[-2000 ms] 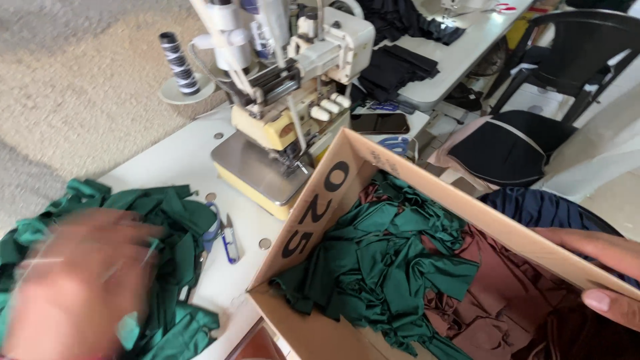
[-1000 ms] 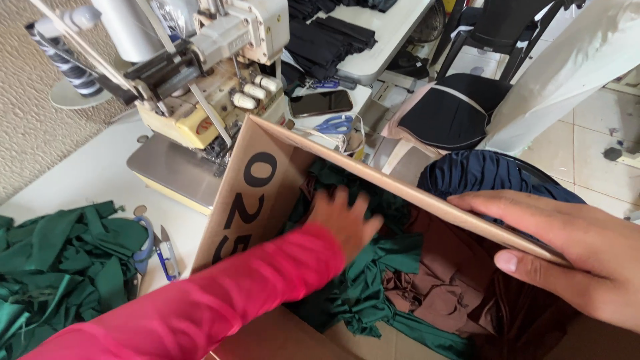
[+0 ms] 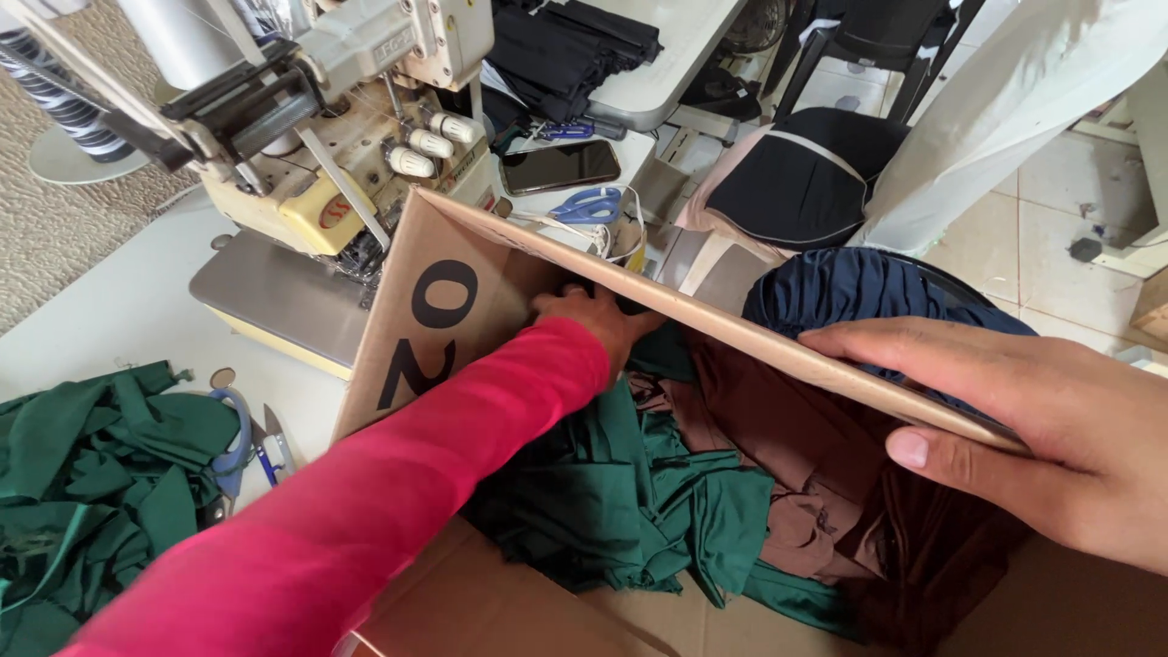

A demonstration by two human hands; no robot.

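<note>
My left hand (image 3: 598, 319), at the end of a red sleeve, reaches into a cardboard box (image 3: 429, 319), fingers spread against green fabric pieces (image 3: 639, 484) near the far inner corner; whether it grips any is hidden. My right hand (image 3: 1004, 420) clasps the box's upper edge, fingers outside and thumb inside. Brown fabric (image 3: 785, 438) lies beside the green in the box. A heap of green fabric (image 3: 100, 474) rests on the white table at the left, next to blue-handled scissors (image 3: 233, 438) and small thread snips (image 3: 272, 449).
An overlock sewing machine (image 3: 338, 146) stands behind the box, with thread cones at its left. Beyond the box are a phone (image 3: 560, 167), blue-handled scissors (image 3: 589, 206), dark folded fabric (image 3: 575, 55), a cushioned chair (image 3: 794, 178) and gathered navy fabric (image 3: 849, 292).
My left hand has gone from the green heap on the table into the box, and now reaches toward its far corner. My right hand stays on the box edge. The view has shifted.
</note>
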